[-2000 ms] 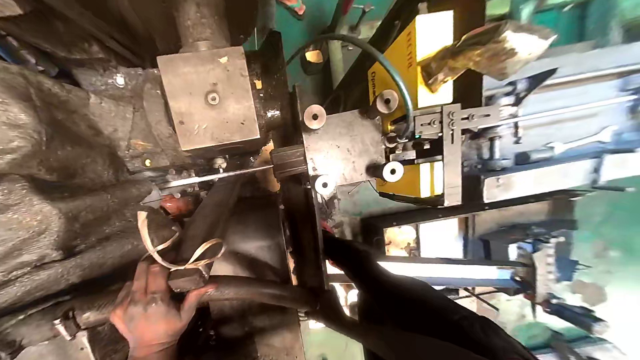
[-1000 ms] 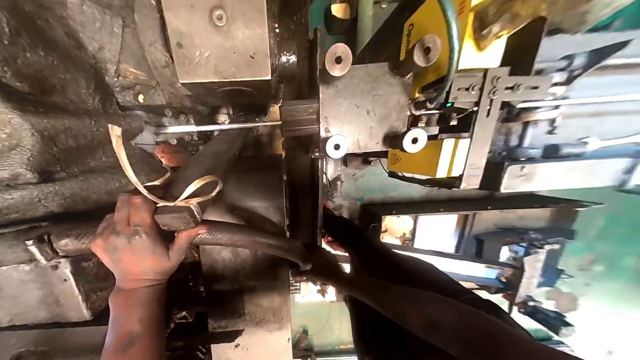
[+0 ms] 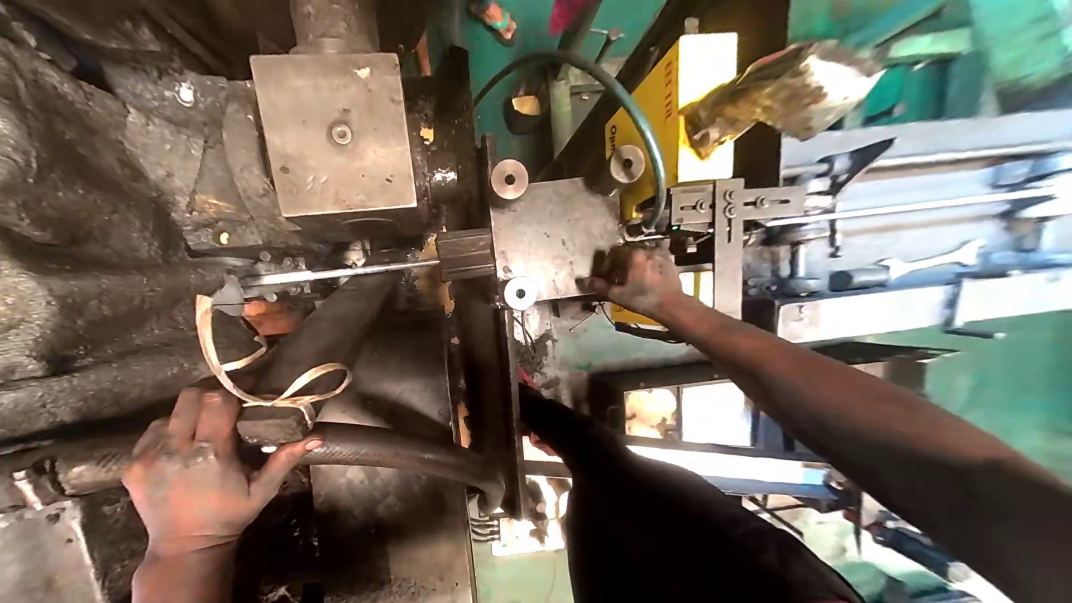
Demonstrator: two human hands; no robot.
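Observation:
At lower left, my left hand [image 3: 197,477] has its fingers and thumb around a dark block [image 3: 272,425] that lies against a thick black hose [image 3: 385,448]. A pale strap [image 3: 222,356] loops up from the block. My right hand [image 3: 641,280] reaches in from the right, its fingers curled at the lower right edge of a flat metal plate [image 3: 553,234] with round rollers [image 3: 520,293]. Whether it grips anything there is hidden. A thin metal rod [image 3: 360,271] runs from the left to a ribbed metal block [image 3: 466,255] beside the plate.
A heavy square steel block [image 3: 335,134] stands at upper left. Behind my right hand are a yellow machine housing [image 3: 708,100], a green hose [image 3: 641,117] and a slotted bracket [image 3: 729,251]. A wrench [image 3: 934,258] lies at right. Another person's foot [image 3: 502,23] shows at the top.
My right hand and forearm have come into view and reached the plate's edge. My left hand stays at the dark block with the strap.

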